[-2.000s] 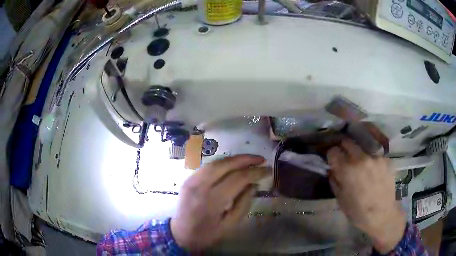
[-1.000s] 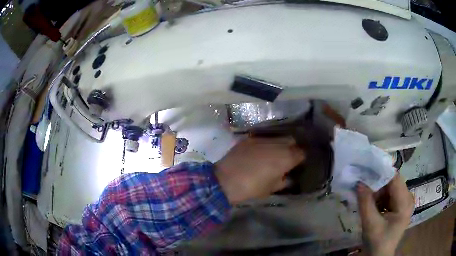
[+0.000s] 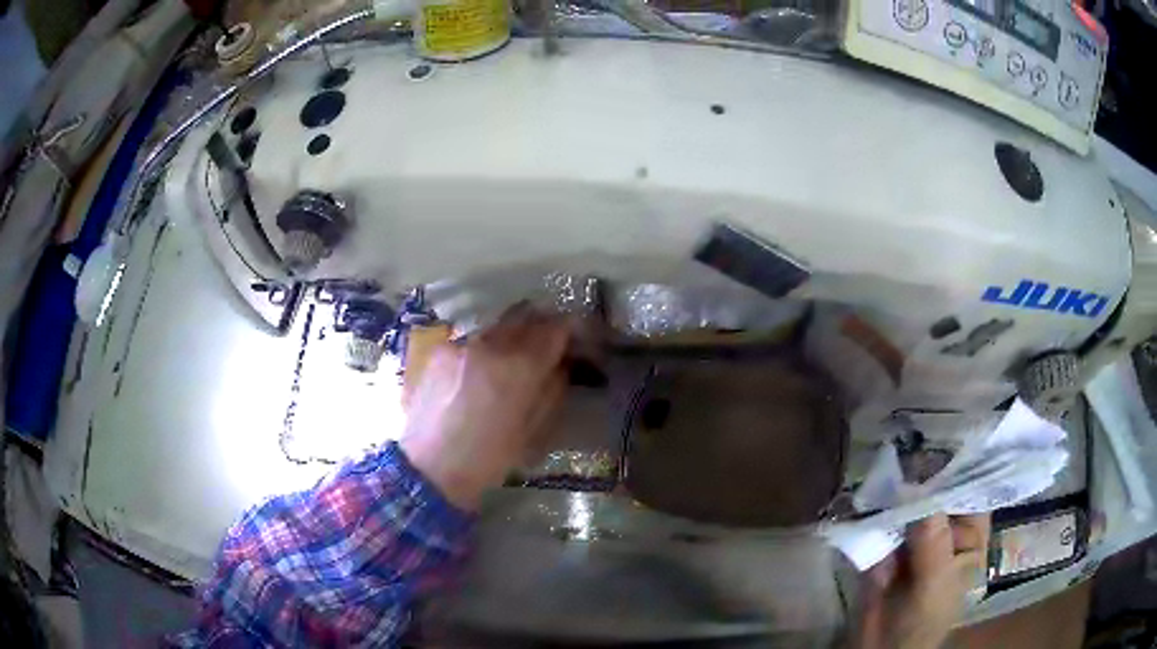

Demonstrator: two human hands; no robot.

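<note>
My right hand point(image 3: 929, 573) holds crumpled white paper point(image 3: 971, 488) at the right of the machine bed. My left hand point(image 3: 489, 399) is beside the orange-tan block point(image 3: 428, 345), left of the box. Its fingertips are blurred, with a small dark patch beside them; I cannot tell if they hold anything. The open brown box point(image 3: 749, 437) sits under the machine arm, with a small dark item point(image 3: 656, 413) inside at its left. Clear crinkly plastic point(image 3: 673, 308) shows behind the box.
The white JUKI sewing machine point(image 3: 571, 140) spans the view above the hands. A control panel point(image 3: 1002, 57) is at the top right and a yellow-labelled container point(image 3: 463, 28) at the top. A framed label point(image 3: 1038, 545) lies at the right. Cloth bundles point(image 3: 57, 159) hang at the far left.
My left hand has moved left, out of the box, towards the needle area. My right hand has moved lower with the paper, which is now turned more edge-on. The box interior is now uncovered.
</note>
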